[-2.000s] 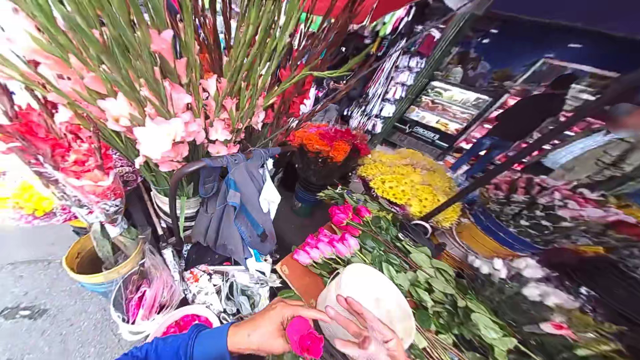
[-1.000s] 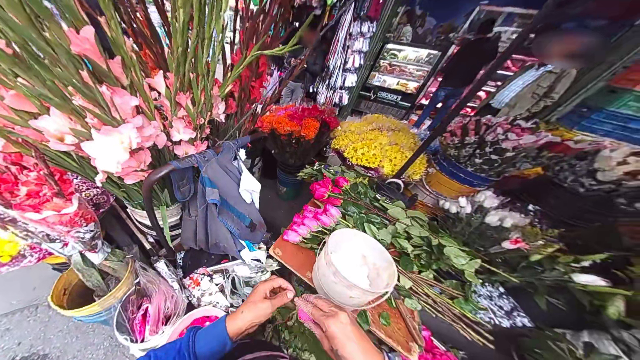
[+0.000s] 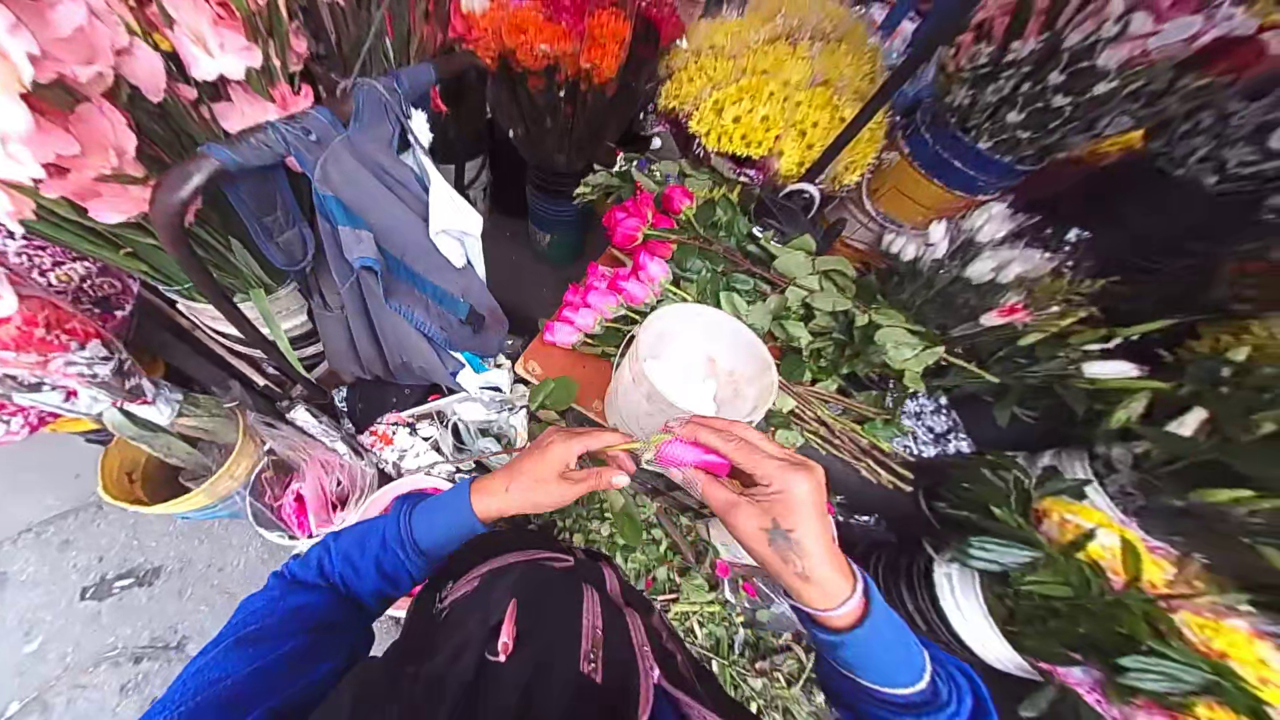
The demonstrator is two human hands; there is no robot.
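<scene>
My left hand (image 3: 560, 472) pinches the green stem of a pink rose (image 3: 690, 456) just below its head. Around the bloom, which appears to be wrapped in fine netting, the fingers of my right hand (image 3: 770, 490) are closed. Both hands are just in front of a whitish plastic bucket (image 3: 700, 370), its inside pale. Behind it, pink roses (image 3: 610, 290) with long leafy stems lie in a row, their heads at the edge of a brown board (image 3: 568, 375). Cut stems (image 3: 840, 430) stick out to the right of the bucket.
A grey-blue garment (image 3: 370, 230) hangs over a metal handle at left. Yellow flowers (image 3: 775, 90) and orange flowers (image 3: 550, 40) stand behind. A yellow bucket (image 3: 235, 455) is on the pavement at left. Leaves and clippings (image 3: 700, 600) lie below my hands.
Two seconds ago my right hand was spread against the bucket while my left was by a pink rose; now both hands are on a rose. The view has tilted down and closer.
</scene>
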